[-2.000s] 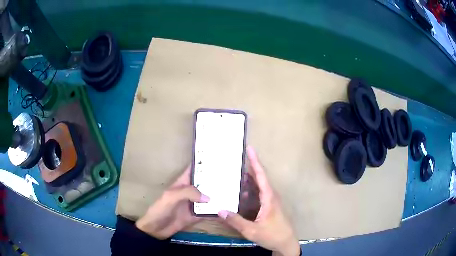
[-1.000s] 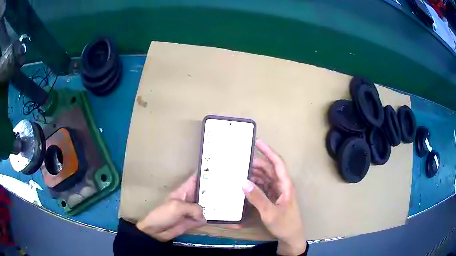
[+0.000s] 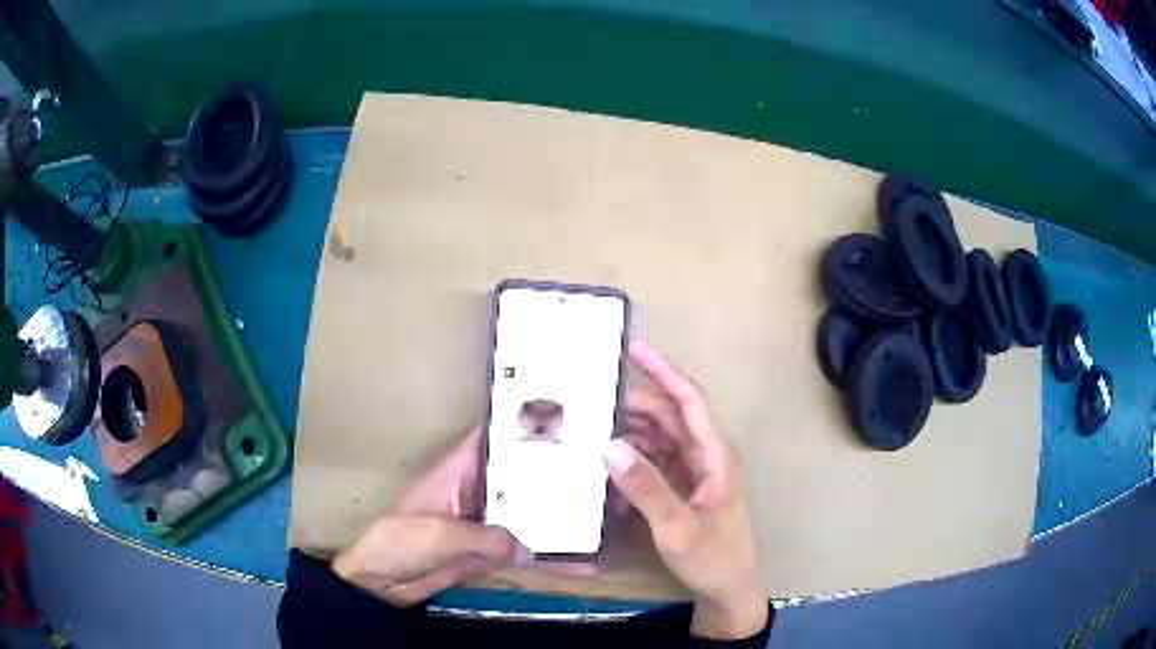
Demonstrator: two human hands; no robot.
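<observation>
A smartphone [image 3: 555,418] with a bright white screen and dark case is held upright over the cardboard sheet [image 3: 710,228]. A small dark picture shows mid-screen. My left hand [image 3: 425,539] grips its lower left side, with the thumb at the bottom left corner. My right hand [image 3: 691,494] holds its right side, with the thumb at the screen's right edge and the fingers partly behind the phone. Both hands are bare, with dark sleeves.
Black ear pads [image 3: 891,389] lie piled at the cardboard's right. Two black ovals [image 3: 1069,342] lie on the blue bench beyond. Stacked ear pads [image 3: 238,159] stand at upper left, near a green press base plate [image 3: 249,446] with an orange-brown fixture [image 3: 165,396]. A green belt [image 3: 609,70] runs behind.
The screen now shows a dark picture in place of the list. The phone has shifted slightly left and up in view since one second ago. Both hands still hold it.
</observation>
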